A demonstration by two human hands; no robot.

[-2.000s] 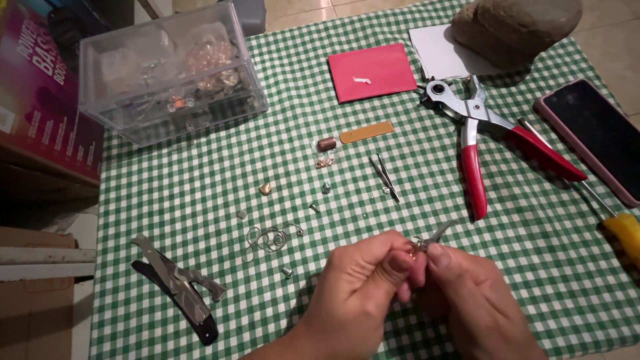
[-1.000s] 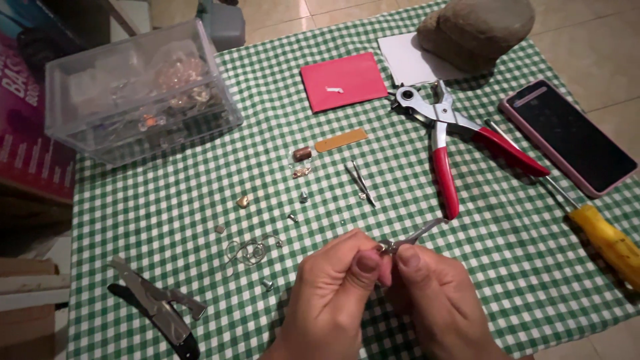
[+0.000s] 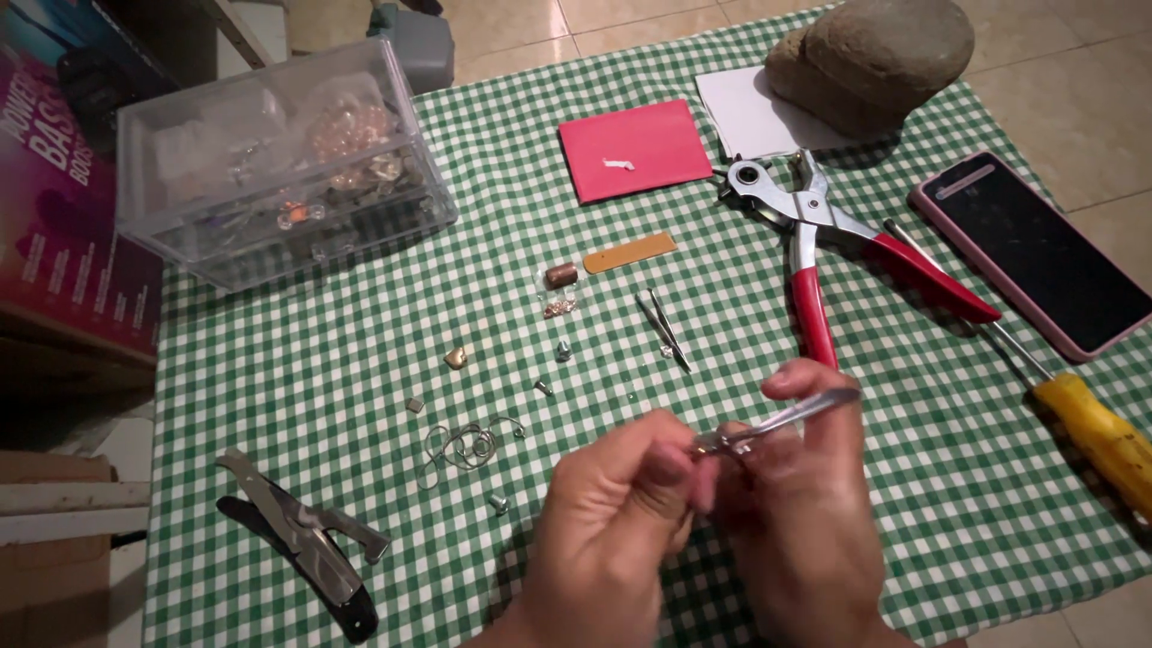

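My left hand (image 3: pixel 621 513) pinches a small shiny metal piece (image 3: pixel 706 445) between thumb and fingertips, above the checked cloth. From my right hand (image 3: pixel 801 495), blurred and touching the left, a slim curved metal strip (image 3: pixel 792 416) sticks out across the raised index finger; what exactly it is I cannot tell. Left of my hands lie a thin silver chain (image 3: pixel 463 445), a gold heart charm (image 3: pixel 456 358) and small screws (image 3: pixel 499 504). Metal tweezers (image 3: pixel 664 329) lie beyond the hands, near a tan strip (image 3: pixel 630 253) and a small brown cylinder (image 3: pixel 561 274).
A revolving leather punch (image 3: pixel 814 301) with red handles, a yellow-handled screwdriver (image 3: pixel 1093 432) and a phone (image 3: pixel 1048 252) lie at right. Farther back are a stone (image 3: pixel 873 63), white paper (image 3: pixel 742 108) and red card (image 3: pixel 639 148). A clear drawer box (image 3: pixel 279 162) and folding tool (image 3: pixel 301 540) are at left.
My right hand's fingers have opened out, with the index finger now raised behind the metal strip. My left hand keeps its pinch. The things on the cloth lie as before.
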